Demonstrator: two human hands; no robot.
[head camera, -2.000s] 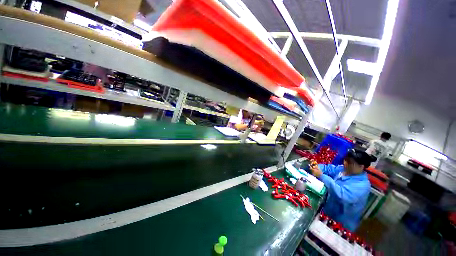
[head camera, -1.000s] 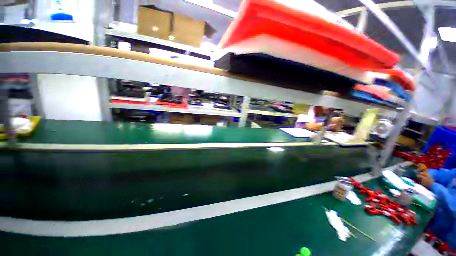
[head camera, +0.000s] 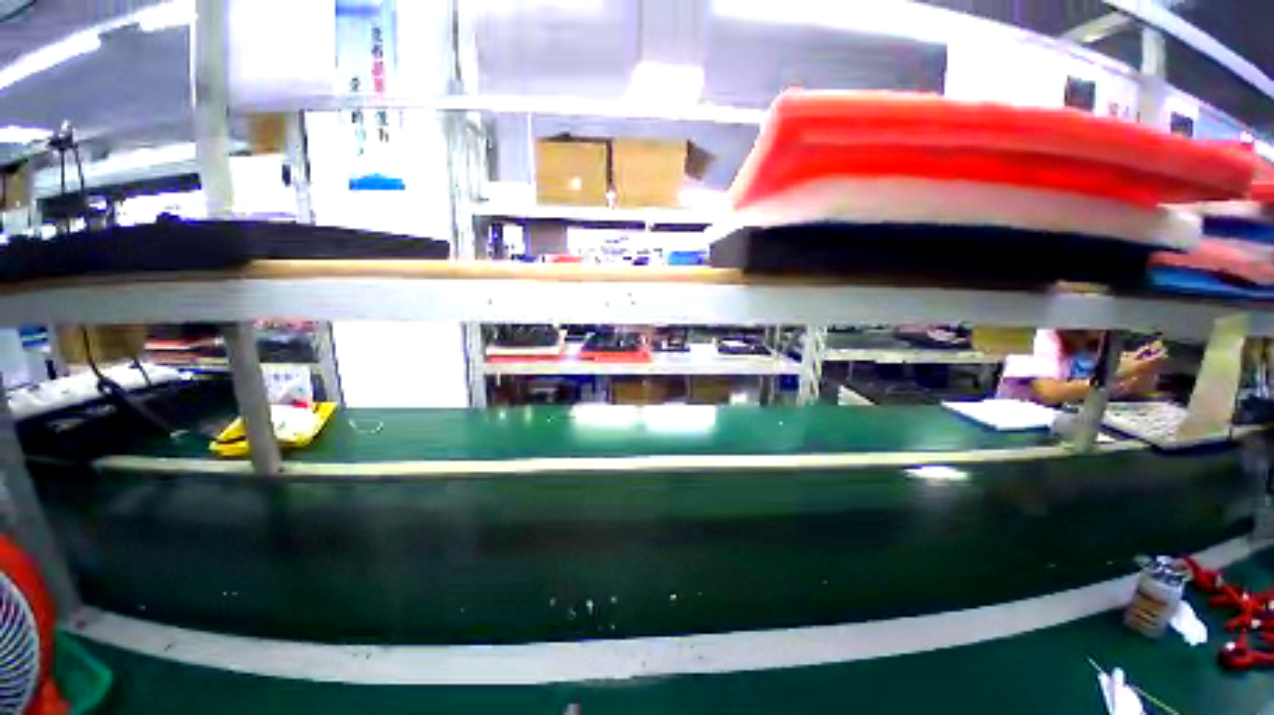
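Observation:
Neither of my hands is in the picture. Nearest in front is the green bench top with its white edge strip. A small jar with a pale label stands at the right, with a white scrap beside it. Red plastic parts lie at the right rim. Another crumpled white scrap and a thin pale stick are cut off by the bottom edge.
The dark green conveyor belt runs across beyond the strip. An orange-red fan and a green tray are at the left. An overhead shelf holds red and white foam. A person is at the far right.
The view has swung left and up. The jar and red parts shifted to the right, the neighbour in blue and the small green object left the picture, and the fan came in.

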